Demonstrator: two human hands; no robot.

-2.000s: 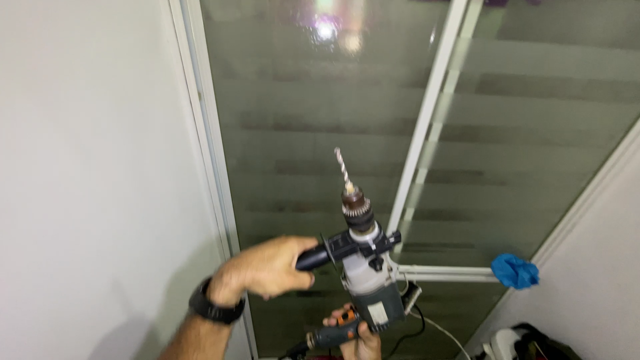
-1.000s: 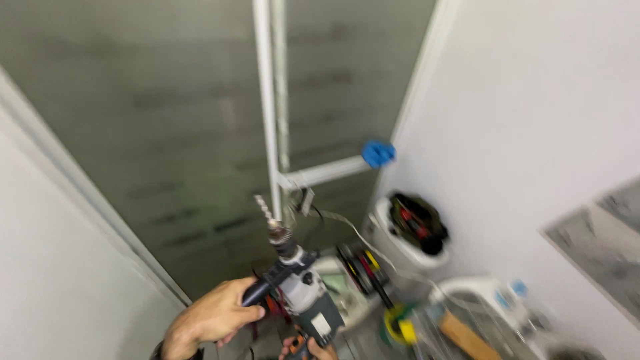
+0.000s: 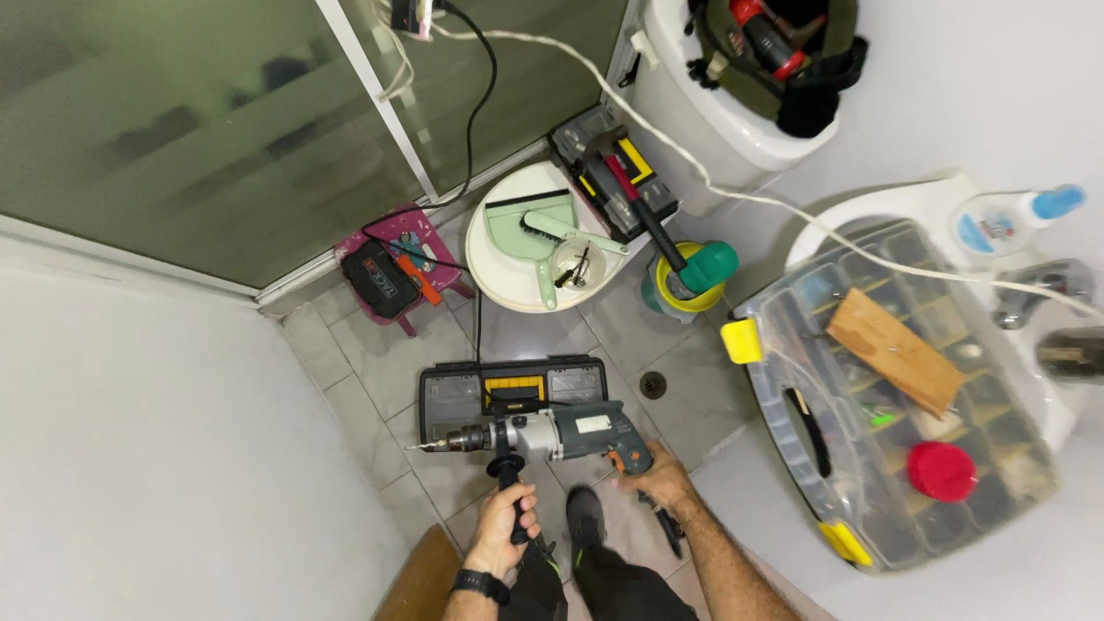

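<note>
A corded power drill [image 3: 552, 433] lies level across the view at lower center, its twist bit [image 3: 427, 445] pointing left towards the white wall. My left hand [image 3: 502, 522], with a black watch at the wrist, is closed around the black side handle [image 3: 509, 483]. At the drill's rear, my right hand [image 3: 662, 479] grips the pistol handle [image 3: 631, 453] near the orange trigger; whether a finger presses it is hidden. Below the drill's front part is a black toolbox lid with a yellow middle [image 3: 515, 390] on the tiled floor.
A closed toilet lid [image 3: 509, 289] holds a green dustpan [image 3: 522, 233] and brush. Beside it are a toolbox with a hammer [image 3: 634, 194] and a pink stool [image 3: 397, 224]. A clear organizer case [image 3: 914, 517] covers the sink at right. A white cable [image 3: 638, 112] crosses above; glass panels [image 3: 155, 112] stand at left.
The view has swung down and right to the floor. The drill bit, which pointed up the view before, now points left. Both hands have stayed on the drill.
</note>
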